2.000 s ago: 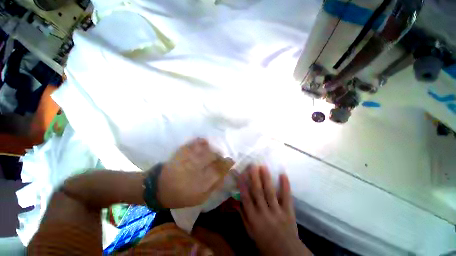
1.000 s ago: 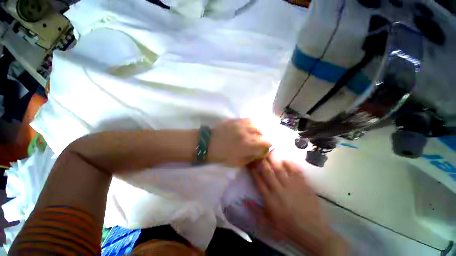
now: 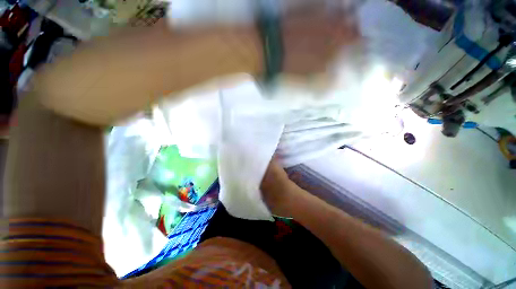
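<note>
A white garment (image 3: 246, 141) is lifted in front of me and hangs over the table's front edge. My left hand (image 3: 319, 42) is raised high near the top of the view and strongly blurred; its fingers and any hold on the cloth cannot be made out. My right hand (image 3: 272, 176) is low at the table edge beside the hanging cloth, its fingers hidden behind it. The sewing machine's needle area (image 3: 435, 104) is at the upper right, in lamp glare, apart from both hands.
The white machine bed (image 3: 430, 163) with a thin dark seam line lies at the right. More white cloth (image 3: 127, 192) is at lower left, beside green cloth (image 3: 184, 166) and a blue lattice surface (image 3: 189, 231). Other equipment shows at the upper left.
My left hand has risen from near the needle, and the garment has come up off the table. My right hand has drawn back to the front edge. The view has shifted.
</note>
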